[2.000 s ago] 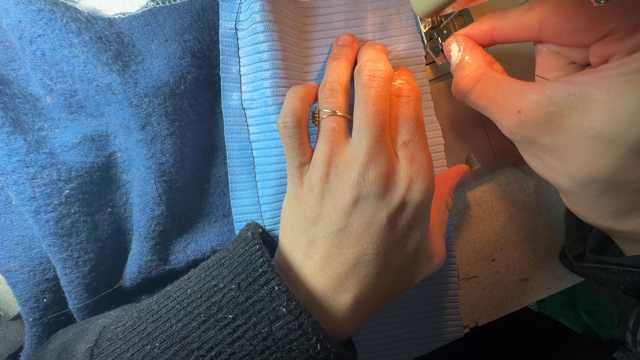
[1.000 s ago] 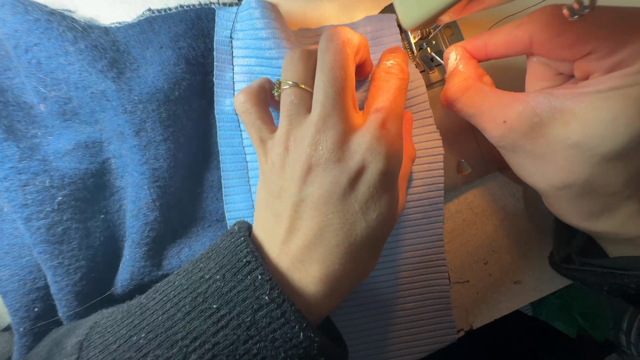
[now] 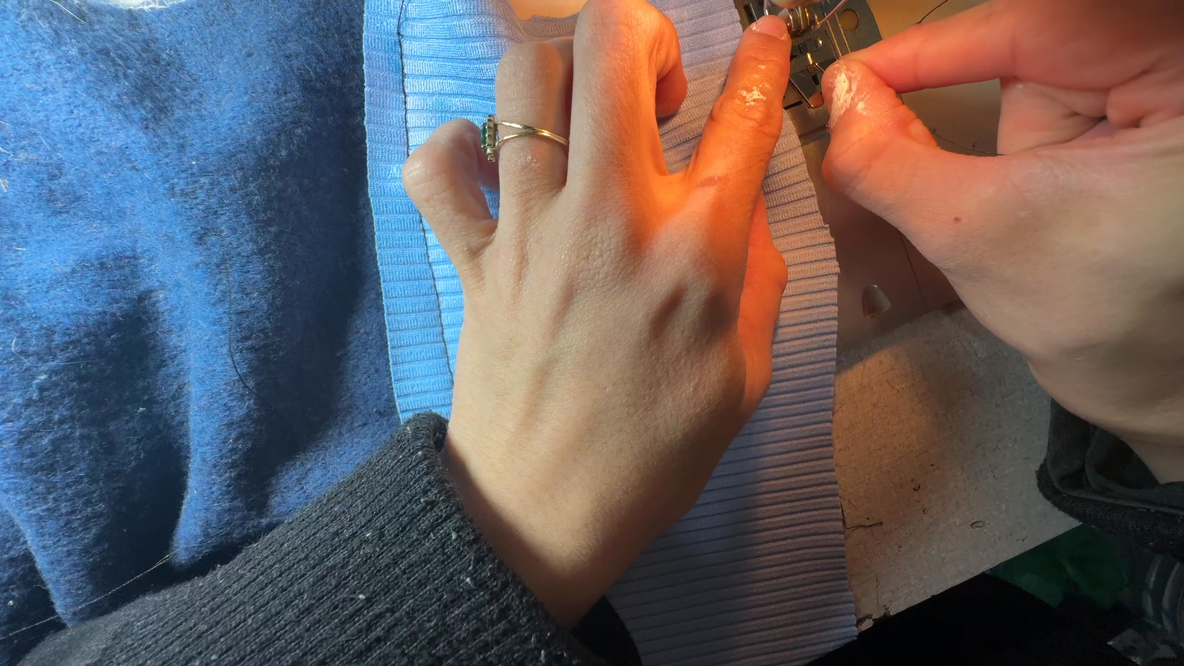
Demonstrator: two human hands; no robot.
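Observation:
Light-blue ribbed knit fabric [image 3: 740, 555] lies beside a sewing machine's metal presser foot [image 3: 807, 67], near the top. Over the fabric, my left hand [image 3: 610, 240] has its fingers spread and partly curled, a ring on one; its index fingertip reaches up beside the foot. Just right of the foot, the thumb and index finger of my right hand [image 3: 962, 157] pinch what looks like thin thread [image 3: 840, 42]. A dark stitched line runs along the ribbed fabric's left part. My fingers hide some of the needle area.
Fuzzy darker blue fabric [image 3: 185, 231] with folds fills the left side. A worn pale surface [image 3: 925, 481] shows at the lower right, with a green item [image 3: 1073, 569] beyond its edge. Loose dark threads lie about.
My left hand's fingers have gone from fairly straight to more bent and spread, and its index fingertip now reaches the presser foot. My right hand has stayed by the foot.

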